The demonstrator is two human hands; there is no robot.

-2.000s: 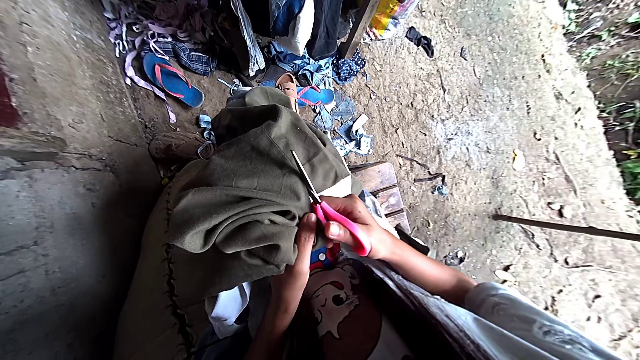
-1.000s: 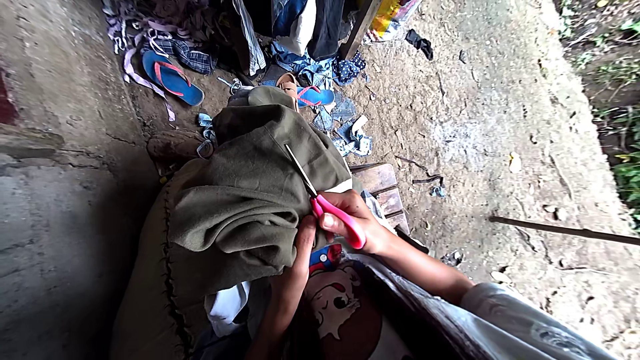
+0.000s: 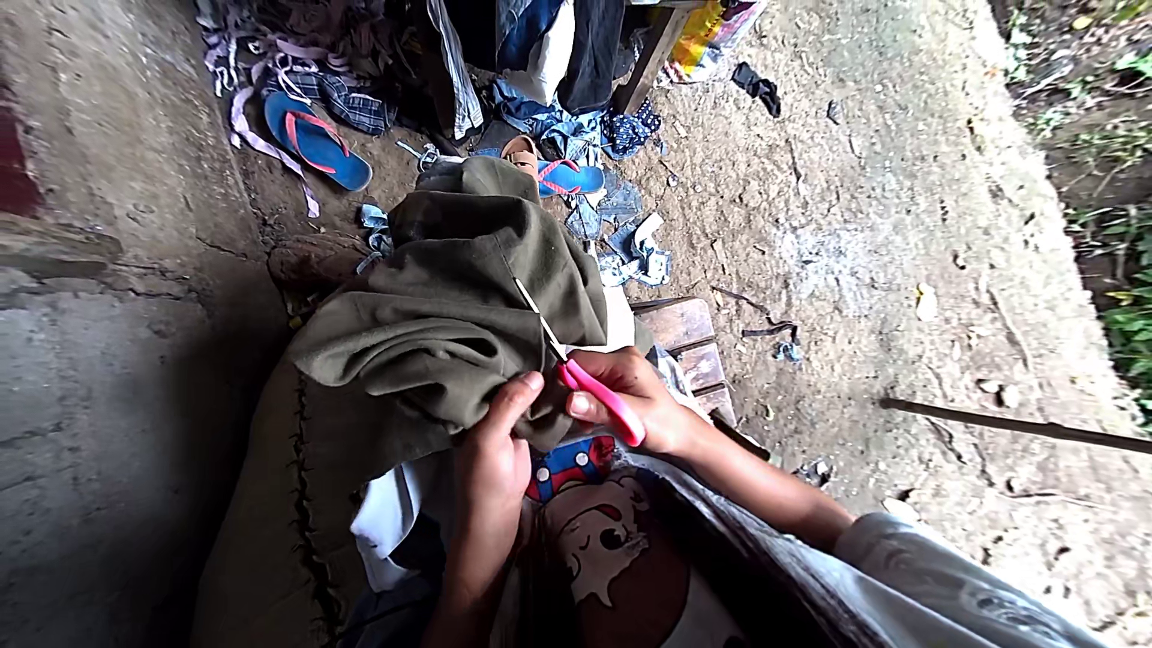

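Note:
My right hand (image 3: 630,396) is closed on the pink handles of a pair of scissors (image 3: 612,405), whose metal blades point up and left over an olive-green cloth (image 3: 486,270). The cloth lies in folds across my lap and over the edge of a large stuffed sack (image 3: 261,504). My left hand (image 3: 495,441) pinches the near edge of the cloth, thumb on top, just left of the scissors. The lower blade is partly hidden by the cloth, and how far the blades are apart cannot be told.
Blue flip-flops (image 3: 315,144) with red straps and denim scraps (image 3: 630,252) lie on the dirt floor ahead. A slatted wooden seat (image 3: 684,337) is at my right, a concrete wall (image 3: 108,405) at the left. A thin stick (image 3: 1017,421) lies at the far right.
The scissors and my right hand have shifted slightly against the cloth. Both hands keep their hold, and the cloth lies much as before.

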